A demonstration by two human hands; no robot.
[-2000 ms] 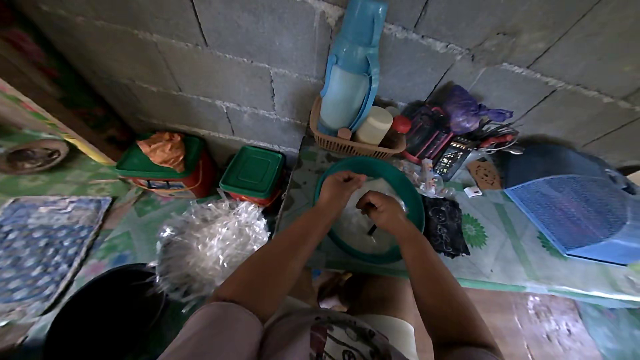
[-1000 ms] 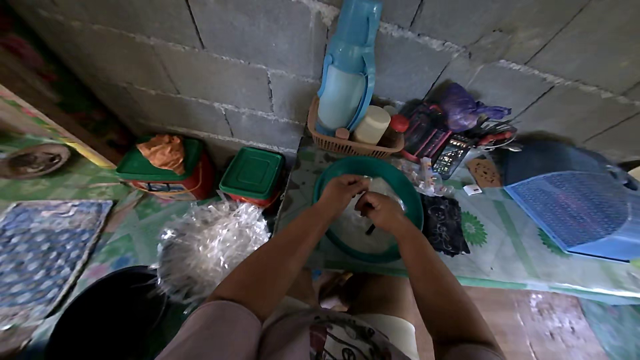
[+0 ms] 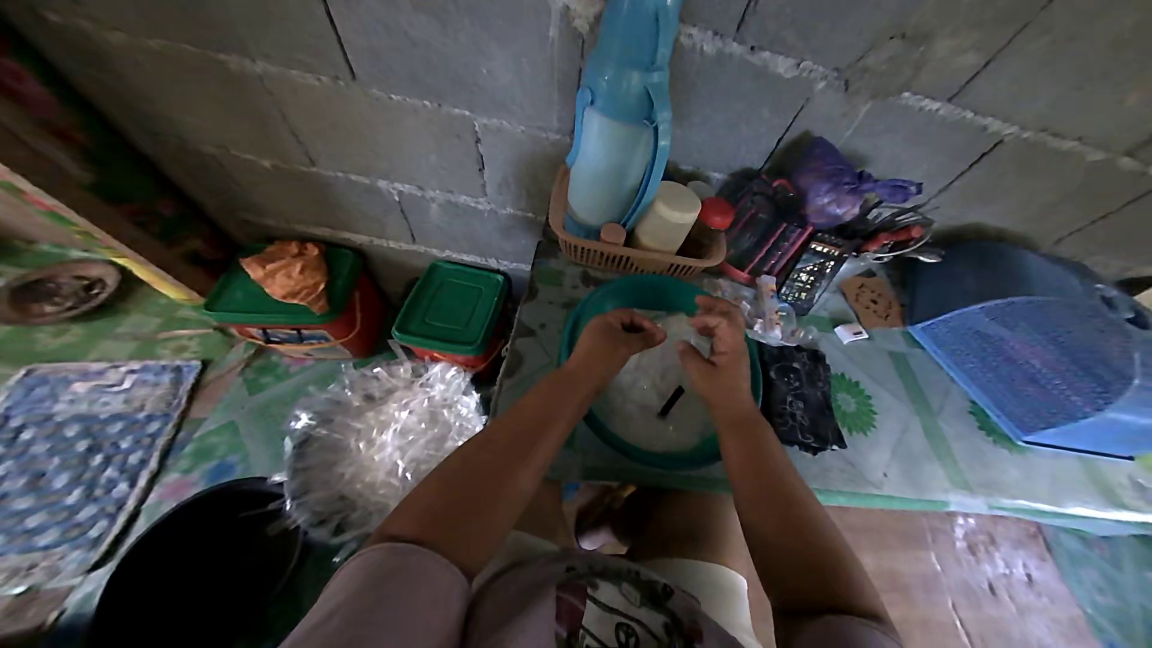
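A green plastic basin (image 3: pixel 605 441) stands at the table's near edge, with whitish, translucent material (image 3: pixel 643 405) inside. On that material lies a short, dark, narrow object (image 3: pixel 671 401), too small to identify. My left hand (image 3: pixel 621 340) is over the basin's left side, thumb and fingertips pinched together; whether something thin is between them cannot be made out. My right hand (image 3: pixel 720 355) is over the right side, its fingers apart and curved, with nothing visible in it. A black patterned plastic bag (image 3: pixel 799 396) lies right of the basin.
Behind the basin, a brown basket (image 3: pixel 630 257) holds a blue pitcher (image 3: pixel 612 162) and containers. A clear plastic bag, a calculator-like device and a blue mesh-patterned plastic item (image 3: pixel 1035 360) lie rightward. Leftward are green-lidded buckets (image 3: pixel 453 308), a bundle of clear plastic strips (image 3: pixel 387 441) and a black tub (image 3: pixel 193 567).
My hands were close together over the basin; now they are farther apart, and the fingers of my right hand have spread. The dark narrow object shows more plainly between my forearms.
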